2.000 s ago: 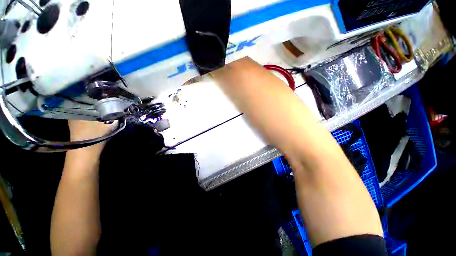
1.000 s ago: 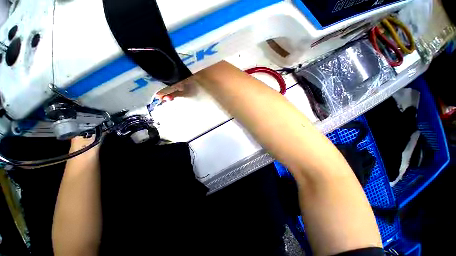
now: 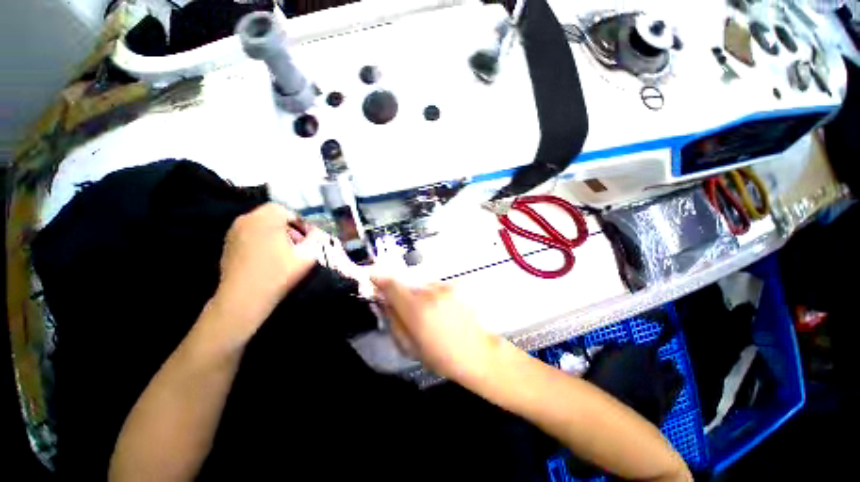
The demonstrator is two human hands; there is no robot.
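A black garment piece covers the left of the white table and hangs over its front edge toward my lap. My left hand pinches the cloth just left of the needle area. My right hand is at the cloth's right edge, just in front of the presser foot; it is slightly blurred and its fingertips meet the cloth. A small whitish strip shows between the hands. The white sewing machine head stands behind them. The needle tip cannot be made out.
Red-handled snips lie right of the needle. Farther right are a clear plastic packet and red and yellow scissors handles. A black strip hangs over the machine head. Blue baskets with black pieces stand below the table at right.
The view has shifted, showing more of the table's left and the machine top. My right hand has come from beneath the head to the cloth's front. The red snips are now fully visible.
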